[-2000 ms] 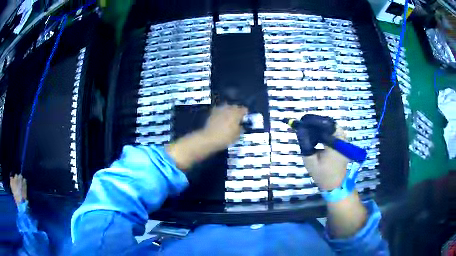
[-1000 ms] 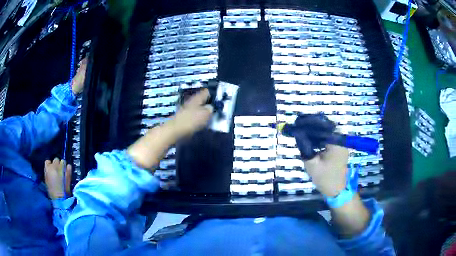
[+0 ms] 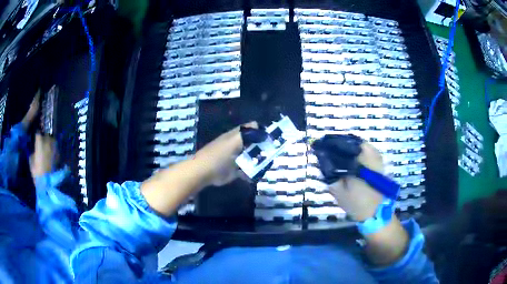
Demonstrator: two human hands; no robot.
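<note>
My left hand (image 3: pixel 230 158), with black covering on a finger, holds a silver-white part (image 3: pixel 269 147) with two black blocks on its face, tilted above the tray's middle. My right hand (image 3: pixel 356 183), with black-covered fingers, holds a pen-like tool (image 3: pixel 379 182) with a blue rear; its yellow tip is close to the part's right end, and whether they touch I cannot tell. The large black tray (image 3: pixel 267 236) holds columns of the same parts (image 3: pixel 361 72) on both sides and a shorter column (image 3: pixel 281 191) in the lower middle.
Another worker's hand (image 3: pixel 43 155) and blue sleeves are at a dark tray on the left. A blue cord (image 3: pixel 443 72) hangs at the right. Loose parts (image 3: pixel 471 148) lie on the green mat (image 3: pixel 483 133), beside crumpled white material (image 3: pixel 498 130). A pale box (image 3: pixel 439 11) stands back right.
My left hand first moved left with a part, then came back right and turned it face up at a slant near the tool. My right hand stayed nearby, its tool tilting. The other worker's hands moved.
</note>
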